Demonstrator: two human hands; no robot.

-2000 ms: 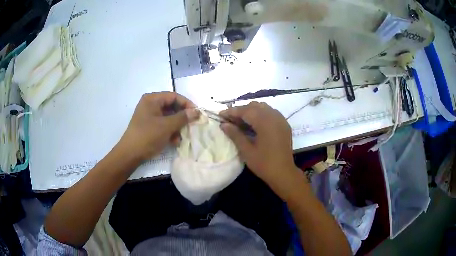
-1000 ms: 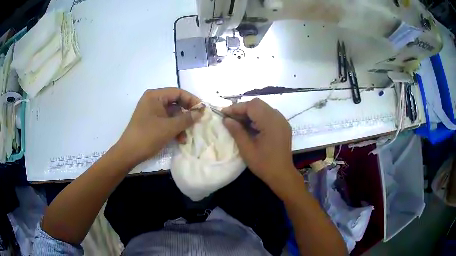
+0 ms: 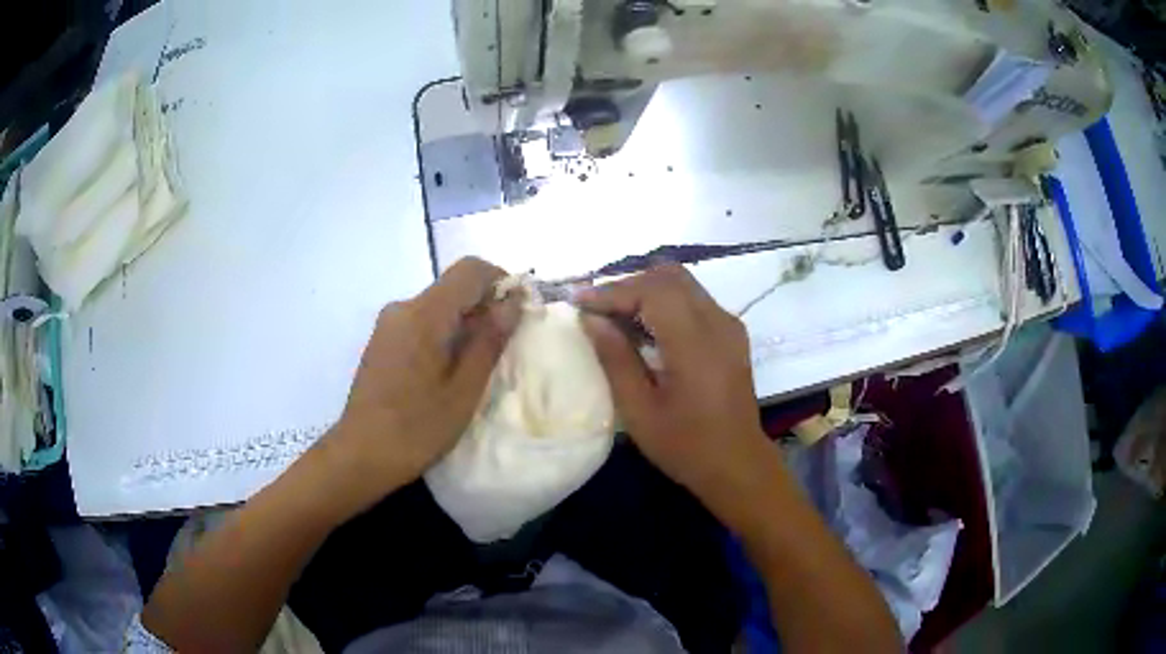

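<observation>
A cream fabric workpiece (image 3: 531, 428) hangs like a pouch between my hands, above my lap at the table's front edge. My left hand (image 3: 428, 371) pinches its top edge at the left. My right hand (image 3: 684, 364) is at the top right of the cloth, fingers closed around a slim metal tool, snips or tweezers; its tip (image 3: 559, 293) touches the cloth's top edge. Most of the tool is hidden in my fingers, so its kind is unclear.
The sewing machine head (image 3: 793, 51) spans the back, its lit needle area (image 3: 544, 160) beyond my hands. Two black snips (image 3: 880, 211) lie right. Stacked cream pieces (image 3: 96, 192) lie left. A blue tray (image 3: 1110, 243) is far right, a whitish bin (image 3: 1036, 466) lower right.
My left hand has turned and its fingers have closed in over the cloth's top edge. The cloth hangs narrower and more tilted. My right hand still holds the tool.
</observation>
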